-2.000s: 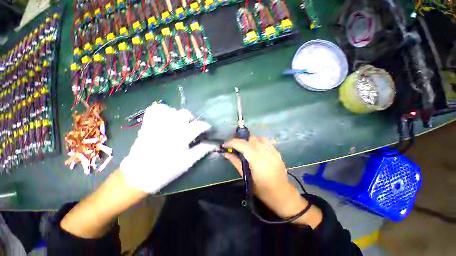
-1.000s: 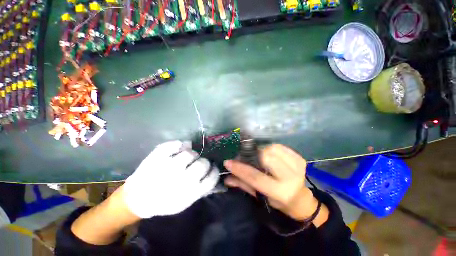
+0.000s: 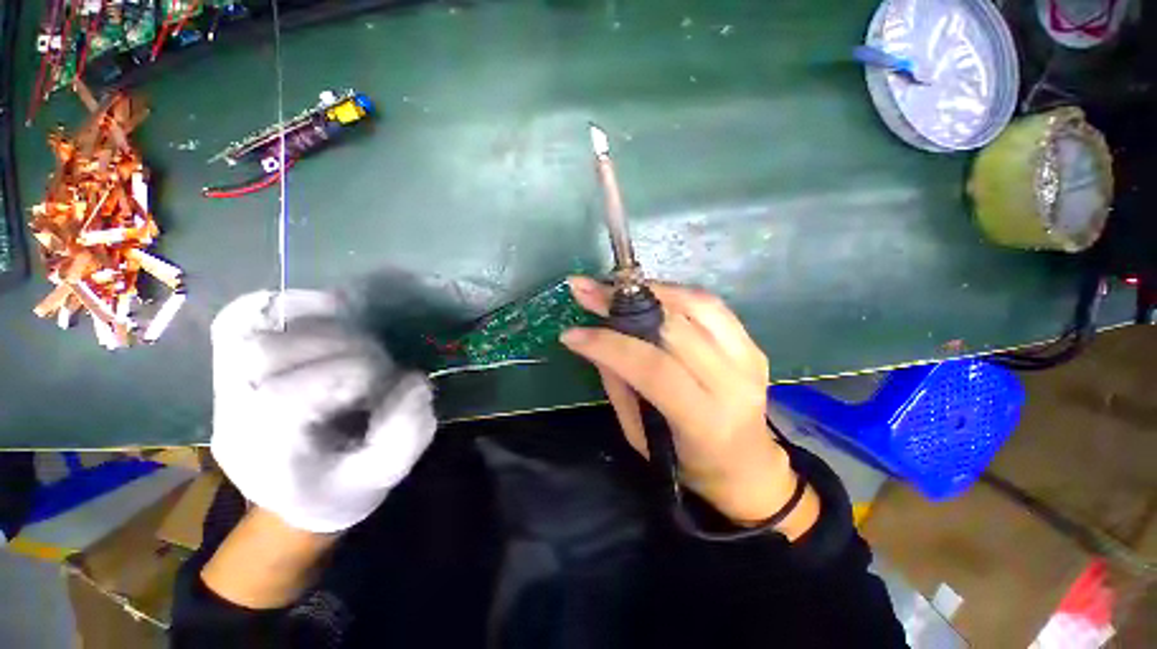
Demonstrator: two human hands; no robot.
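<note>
A green circuit board (image 3: pixel 514 327) lies solder side up near the bench's front edge, between my hands. My gloved left hand (image 3: pixel 317 412) is closed on thin solder wire (image 3: pixel 282 190); one strand runs up from it and a short end points right along the board's lower edge. My bare right hand (image 3: pixel 692 380) holds the soldering iron (image 3: pixel 615 216), its tip pointing up and away, clear of the board. My right thumb and finger are at the board's right end; whether they grip it I cannot tell. Another board with a dark cylinder and yellow block (image 3: pixel 302 137) lies farther back.
Copper pieces (image 3: pixel 102 228) are piled at the left. A white tub with a blue stick (image 3: pixel 945 76) and a yellowish pot (image 3: pixel 1043 180) stand at the right. Part of a board tray shows at the upper left. A blue stool (image 3: pixel 933 425) is below the bench edge.
My left hand has moved left, away from the board, with the solder wire. The iron, blurred before, now points up. The board near my right fingers is more exposed. The view has shifted.
</note>
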